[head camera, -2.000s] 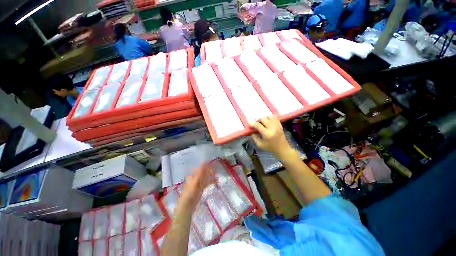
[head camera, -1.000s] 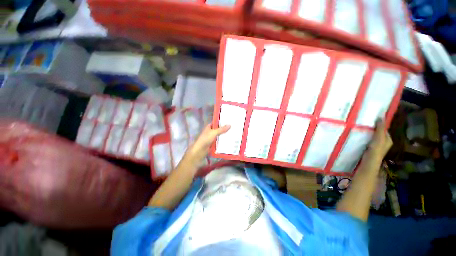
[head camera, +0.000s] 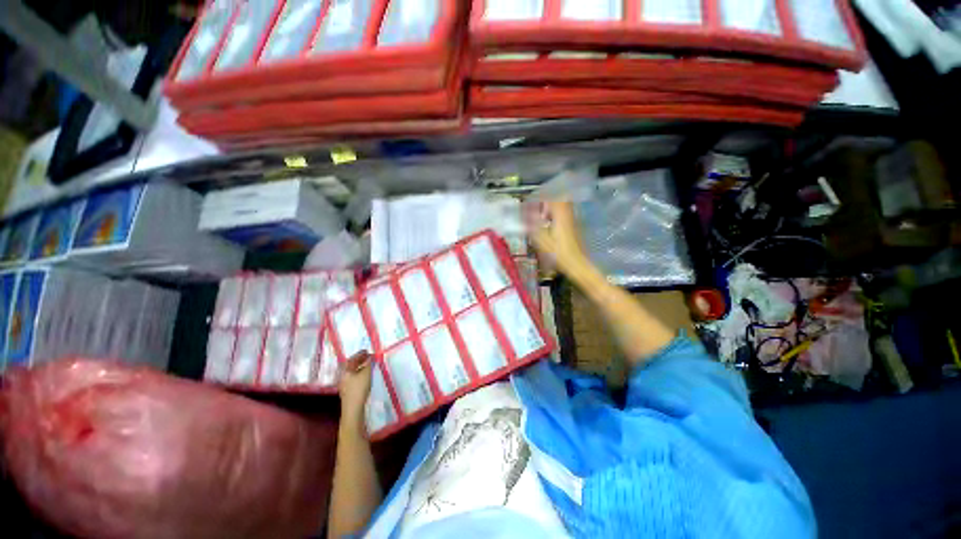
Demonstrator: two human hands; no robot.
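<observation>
A red compartment tray [head camera: 443,335] with white flat units in its slots lies tilted in front of my body. My left hand [head camera: 356,371] is at its left edge, thumb on the rim, fingers hidden. My right hand [head camera: 552,230] is beyond the tray's right corner, blurred, with a translucent whitish thing at the fingers; whether it grips this is unclear. Another filled red tray [head camera: 276,328] lies to the left, partly covered. Clear bubble bags [head camera: 640,226] lie to the right of my right hand.
Stacked red trays [head camera: 653,68] stand on the raised line ahead. White retail boxes [head camera: 126,237] are at left, with a large pink plastic bag [head camera: 158,453] below. A tape roll [head camera: 708,304] and tangled cables [head camera: 775,335] lie at right. Brown cardboard [head camera: 611,328] lies under my right forearm.
The tray I held up in both hands is now lower and turned, over the bench at left. My right hand has let go of it and moved forward, beyond the tray.
</observation>
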